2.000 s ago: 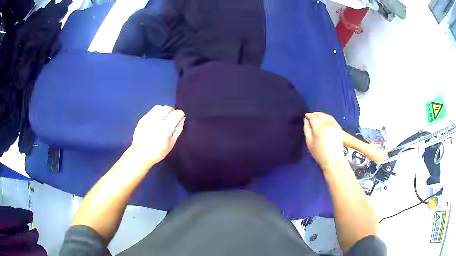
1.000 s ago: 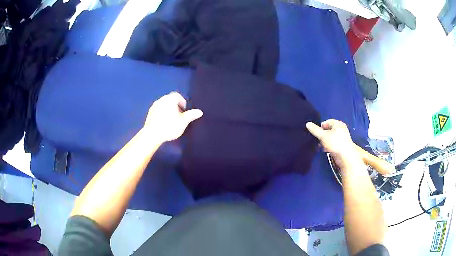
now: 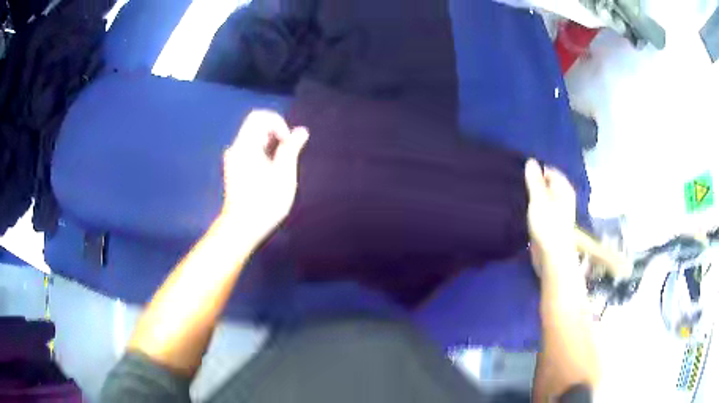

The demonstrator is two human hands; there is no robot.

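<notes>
A dark plum garment [image 3: 410,181] lies over the right part of the blue padded board [image 3: 150,157], and its darker cloth runs on to the back of the table. My left hand [image 3: 264,169] is at the garment's left edge, thumb and fingers pinched together on the cloth. My right hand [image 3: 550,208] pinches the garment's right edge. The cloth is stretched fairly flat between the hands. The picture is blurred by motion.
The iron's yellow-tan handle [image 3: 601,253] shows right of my right hand, with blurred cords beyond. A black cloth heap [image 3: 47,102] is at the left. A small black object [image 3: 96,248] lies on the blue cover [image 3: 504,79]. Plum folded cloth [image 3: 31,362] is lower left.
My right hand has moved outward to the right and the cloth is drawn wider and flatter. My left hand has moved slightly up. The lower edge of the garment has risen.
</notes>
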